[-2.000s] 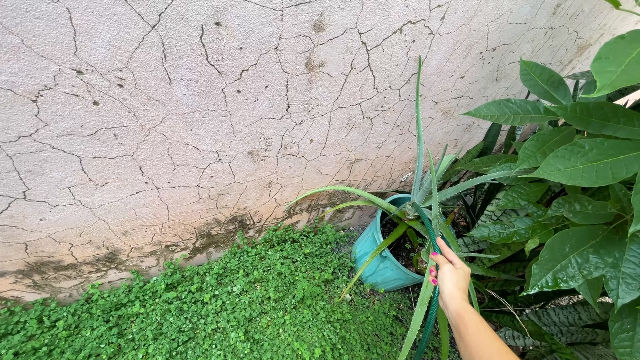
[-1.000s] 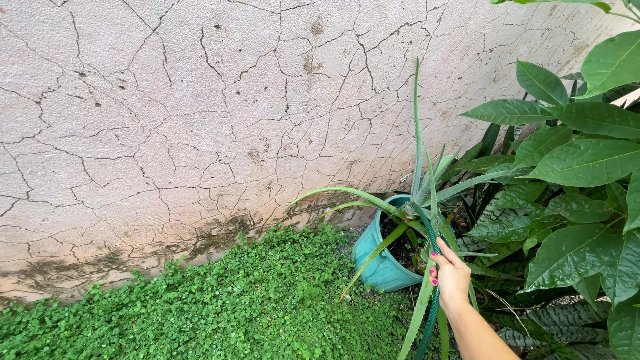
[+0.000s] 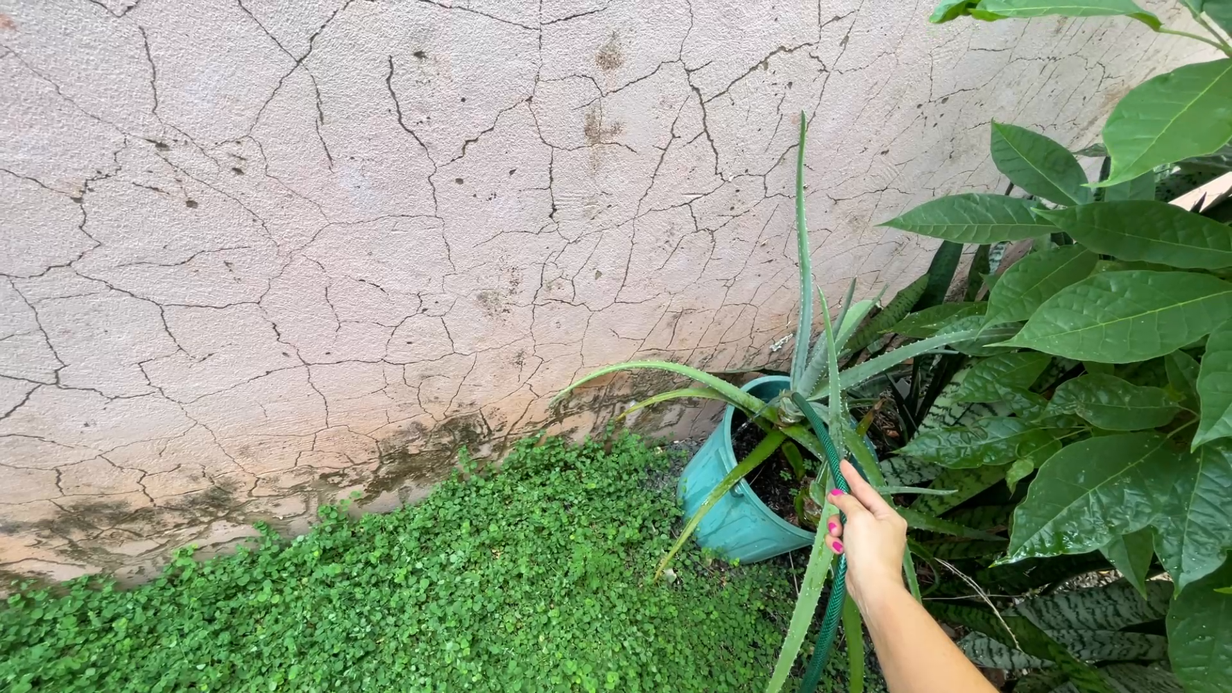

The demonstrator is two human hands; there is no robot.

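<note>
My right hand (image 3: 869, 534) is closed around a green garden hose (image 3: 830, 616), at the lower right of the head view. Above the hand the hose curves up and left, its upper end among the leaf bases of an aloe plant (image 3: 805, 260). Whether water flows from it cannot be told. The aloe grows in a teal plastic pot (image 3: 736, 510) that leans to one side, with dark soil (image 3: 773, 472) inside. Long aloe leaves spread over the rim, some hanging down beside the hose. My left hand is out of view.
A cracked, pale pink wall (image 3: 337, 241) with a stained base stands behind the pot. Low green ground cover (image 3: 433, 587) spreads left of it. Broad-leaved foliage (image 3: 1126, 318) crowds the right side, with mottled snake plant leaves (image 3: 1097, 616) beneath.
</note>
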